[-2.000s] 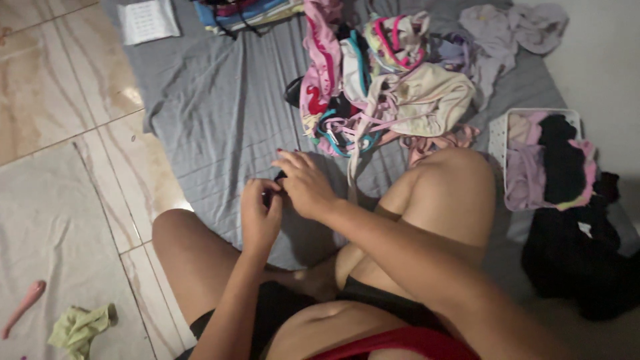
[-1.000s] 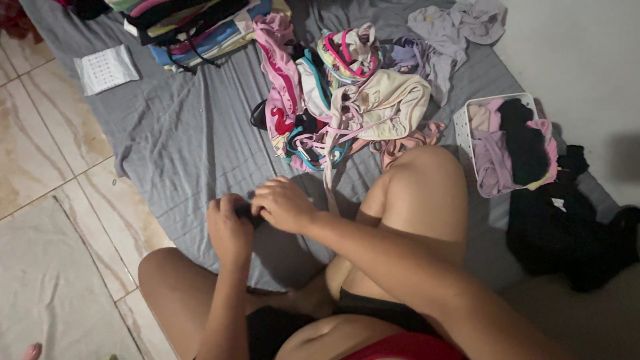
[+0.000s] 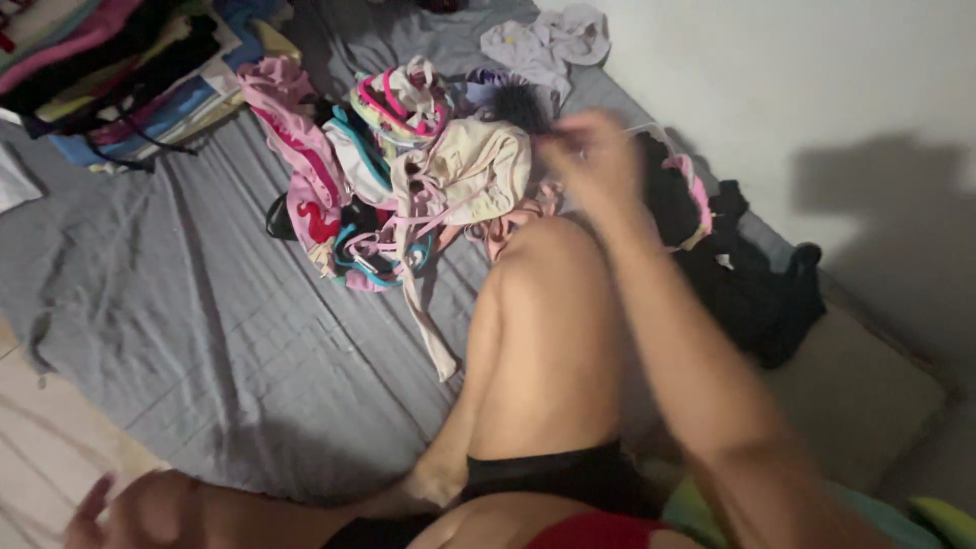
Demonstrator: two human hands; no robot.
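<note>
My right hand [image 3: 598,156], blurred, is raised over the right side of a heap of small garments, beside the white basket [image 3: 654,127]. A dark, blurred item [image 3: 518,107] lies or hangs just left of its fingertips; whether they grip it is unclear. The heap includes a cream garment with straps [image 3: 484,168], a pink garment [image 3: 293,141] and a garment with bright pink trim [image 3: 404,103]. At the lower left edge, my left hand [image 3: 91,511] is partly in view near my knee, fingers apart, with nothing visible in it.
A folded clothes stack [image 3: 130,84] stands at upper left on the grey sheet [image 3: 252,366]. Light grey cloth [image 3: 545,42] lies near the wall [image 3: 785,69]. Black clothing [image 3: 762,297] lies right of my raised knee, below the basket. A white packet [image 3: 15,179] is at the left edge.
My hands were together over my lap around a small dark item. They have parted: the right has moved to the basket side of the heap, the left down to the lower left. The view has shifted.
</note>
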